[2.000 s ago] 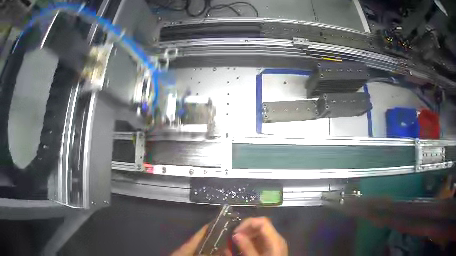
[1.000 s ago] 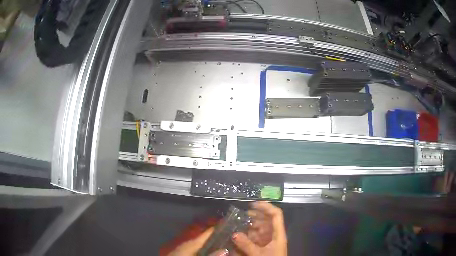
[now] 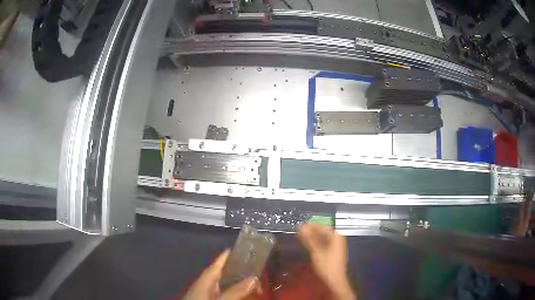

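My left hand (image 3: 218,280) grips a dark grey-brown housing (image 3: 249,256) at the bottom centre, held tilted with its upper end near the tray. My right hand (image 3: 326,252) is to the right of the housing, apart from it, with its fingertips over the tray's right end. The fingers are bunched and blurred, so I cannot tell if they hold something. The black parts tray (image 3: 236,220) with shiny specks lies on the near rail. A green block (image 3: 321,221) at its right end is partly covered by my right hand.
Behind the tray runs a green conveyor belt (image 3: 381,178) between silver rails, with a housing (image 3: 217,168) in the fixture at left. Stacked housings (image 3: 410,119), a blue bin (image 3: 475,145) and a red bin (image 3: 505,149) stand behind. A silver beam (image 3: 111,129) rises at left.
My right hand has moved off the housing, up and right to the tray's green block. My left hand still holds the housing. The gantry head with blue hoses has left the fixture, where a housing shows.
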